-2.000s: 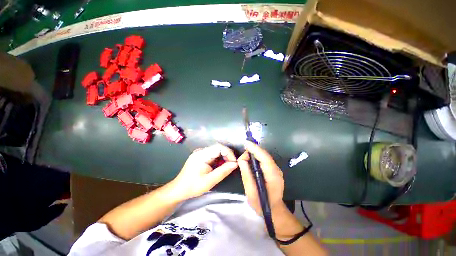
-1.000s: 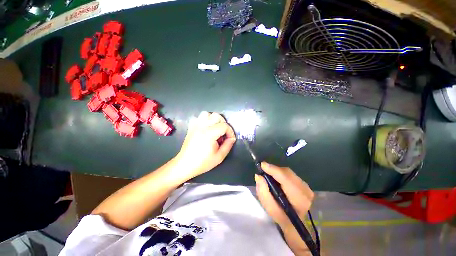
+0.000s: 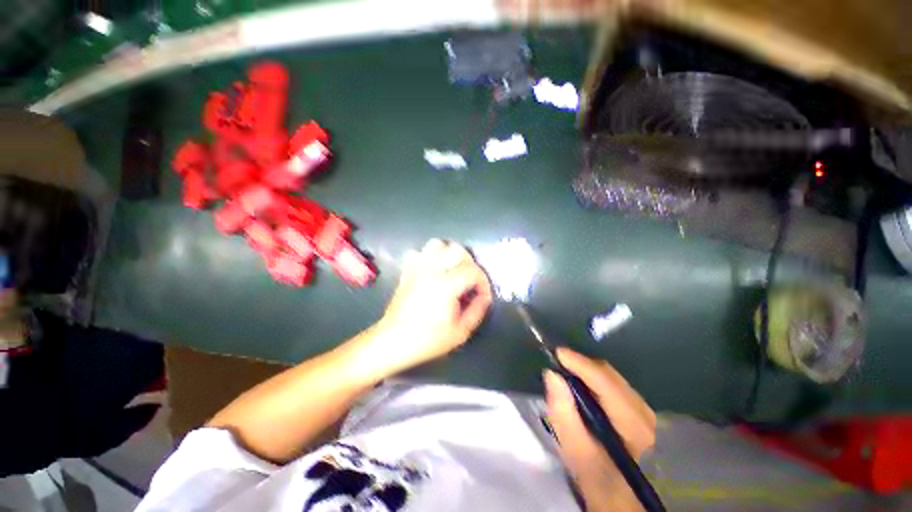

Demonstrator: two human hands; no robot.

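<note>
My right hand (image 3: pixel 605 405) holds the soldering iron (image 3: pixel 592 408) like a pen. Its thin tip points up and left, at the near edge of a washed-out bright white patch, perhaps a circuit board (image 3: pixel 513 268). My left hand (image 3: pixel 440 300) is curled just left of that patch, with thumb and fingers pinched together; something small and dark red shows between them, too blurred to make out. Single white parts lie on the bench, one (image 3: pixel 611 320) right of the iron and others (image 3: pixel 505 148) farther back. Red plastic housings (image 3: pixel 250 180) lie heaped at the left.
A fan (image 3: pixel 700 110) with a wire guard stands in a cardboard box (image 3: pixel 780 40) at the back right. A yellowish-green roll (image 3: pixel 815 330) and black cords are at the right. A blue-grey bundle (image 3: pixel 488 60) lies at the back. A person's dark sleeve (image 3: pixel 70 400) shows at the far left.
Since two seconds ago my right hand has moved right and down, away from my left hand, with the iron. My left hand has risen beside the bright patch. The view has shifted and blurred.
</note>
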